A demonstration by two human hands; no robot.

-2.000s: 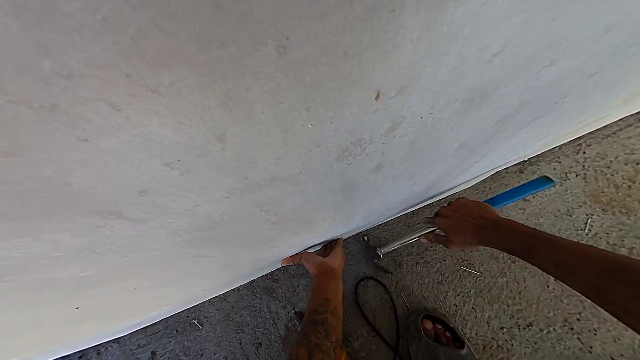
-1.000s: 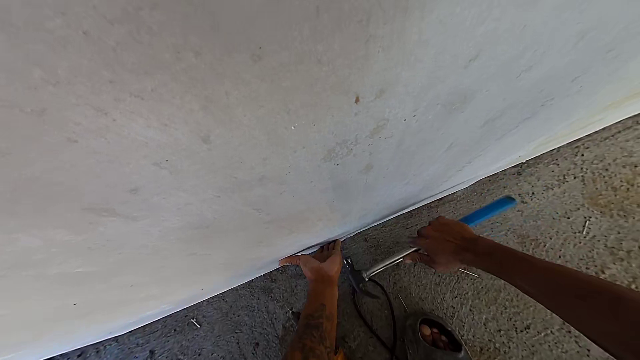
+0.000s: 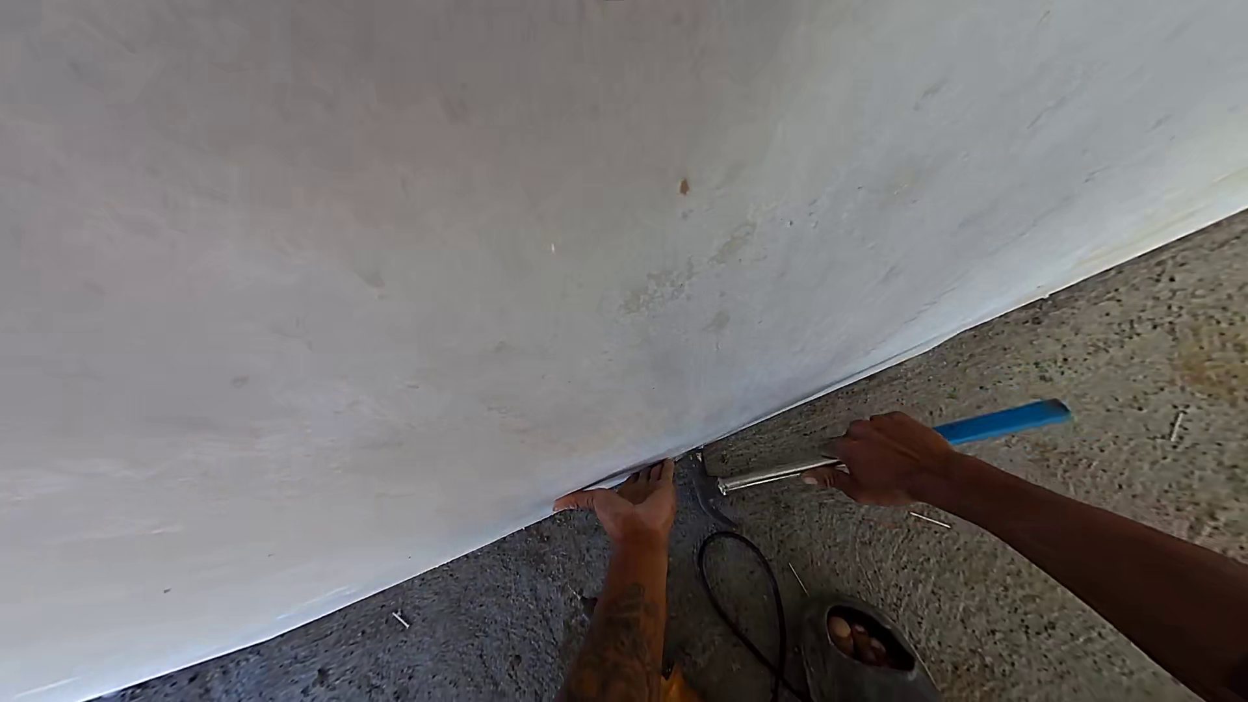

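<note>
My right hand point(image 3: 889, 458) is closed round the metal shaft of a claw hammer point(image 3: 780, 475) with a blue grip, which sticks out to the right behind the hand. The dark hammer head touches or nearly touches the foot of a pale plastered wall point(image 3: 585, 292). Just left of the head, my left hand point(image 3: 634, 502) lies palm up with its fingers against the wall's bottom edge, at what looks like a thin strip along it. Whether those fingers hold anything is hidden.
A thin black cable point(image 3: 717, 595) loops over the rough concrete floor point(image 3: 1053, 546) below the hammer head. Beside it is a foot in a dark open shoe point(image 3: 858, 658). Loose nails point(image 3: 929, 520) lie scattered on the floor.
The hammer in my right hand has moved left, its head now beside my left hand at the wall's foot. My left hand has stayed at the wall's bottom edge.
</note>
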